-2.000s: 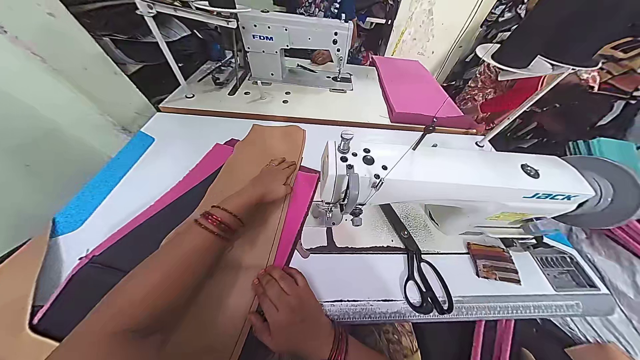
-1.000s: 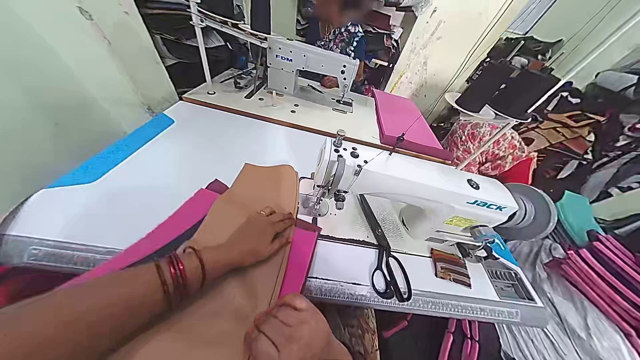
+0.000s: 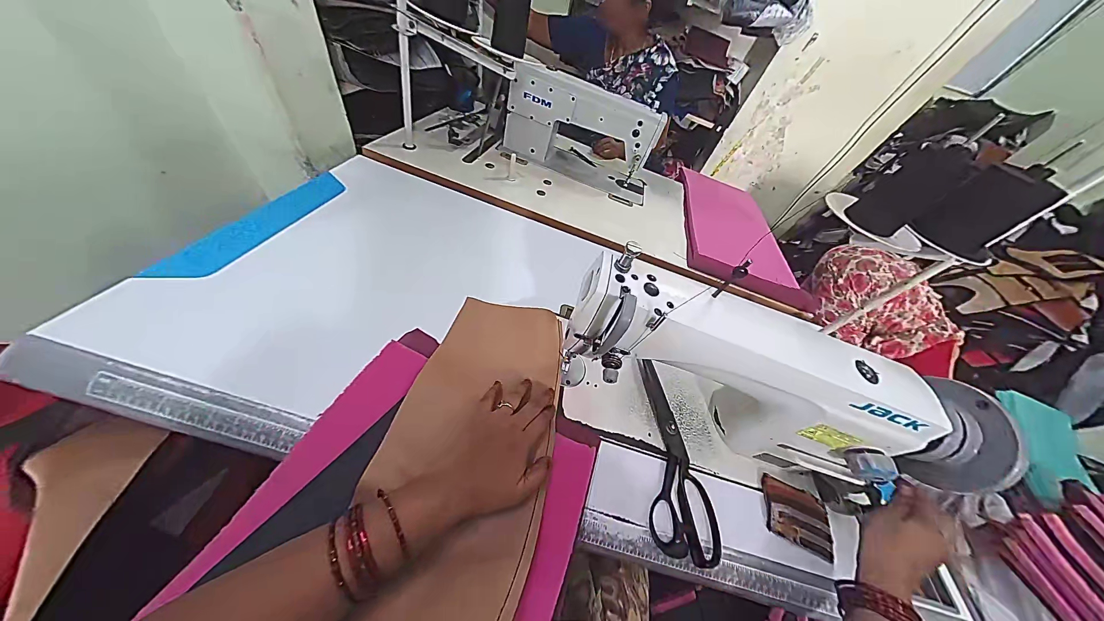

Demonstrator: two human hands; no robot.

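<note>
My left hand (image 3: 496, 440) lies flat, fingers spread, on a tan fabric or leather panel (image 3: 487, 345) whose right edge runs up to the needle area of a white Jack sewing machine (image 3: 776, 379). A dark layer (image 3: 319, 496) and pink material (image 3: 569, 509) show from under the panel. My right hand (image 3: 910, 535) is at the machine's right end, below the handwheel (image 3: 975, 440), near a small blue part; its fingers are blurred, and whether they grip anything is unclear. Black-handled scissors (image 3: 681, 509) lie on the machine bed between my hands.
Beyond the white table (image 3: 414, 224) a person sits at a second sewing machine (image 3: 578, 121). A pink stack (image 3: 733, 224) lies beside it. A patterned brown piece (image 3: 798, 517) lies right of the scissors. Blue material (image 3: 250, 233) covers the far left edge; pink strips (image 3: 1052, 552) are at the lower right.
My right hand has moved from the lower edge of the tan panel to the right end of the machine. My left hand is still on the panel. The view has shifted.
</note>
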